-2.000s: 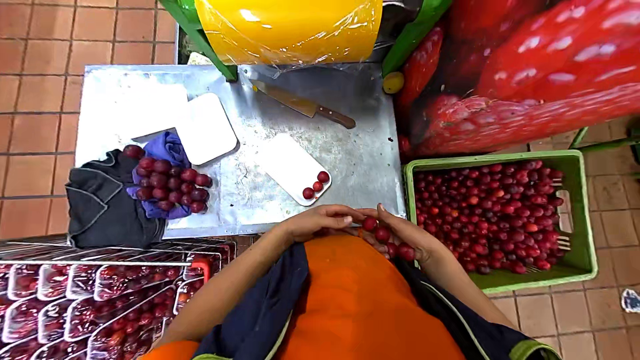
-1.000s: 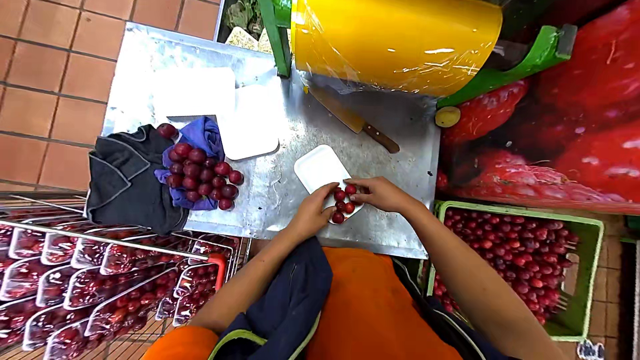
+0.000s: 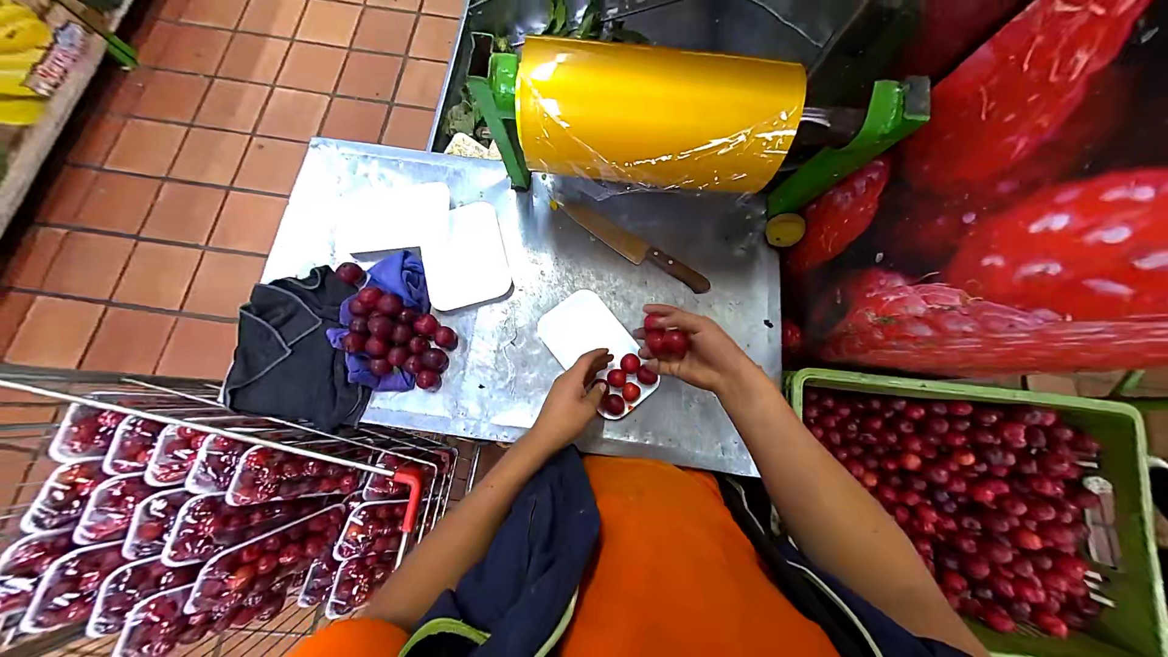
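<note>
A white foam tray (image 3: 584, 327) lies on the metal table (image 3: 511, 383), with several red plums (image 3: 630, 363) at its near end. At the tray's left edge, my left hand (image 3: 577, 388) touches a dark red plum (image 3: 612, 403) with its fingertips. My right hand (image 3: 698, 351) holds several plums (image 3: 668, 343) just over the tray's right side. More plums (image 3: 397, 336) are heaped on a purple cloth (image 3: 401, 278) at the left, beside a dark folded garment (image 3: 283, 347).
A wooden-handled knife (image 3: 630, 245) lies behind the tray, below a yellow film roll (image 3: 657, 114) on green brackets. Other white trays (image 3: 467, 257) lie at the back left. A wire cart (image 3: 411, 497) holds wrapped plum trays (image 3: 265, 566). A green crate (image 3: 967, 388) of plums stands right.
Both hands have moved from near my body, beside the crate, to the tray. More plums are on the tray than two seconds ago. The view has shifted.
</note>
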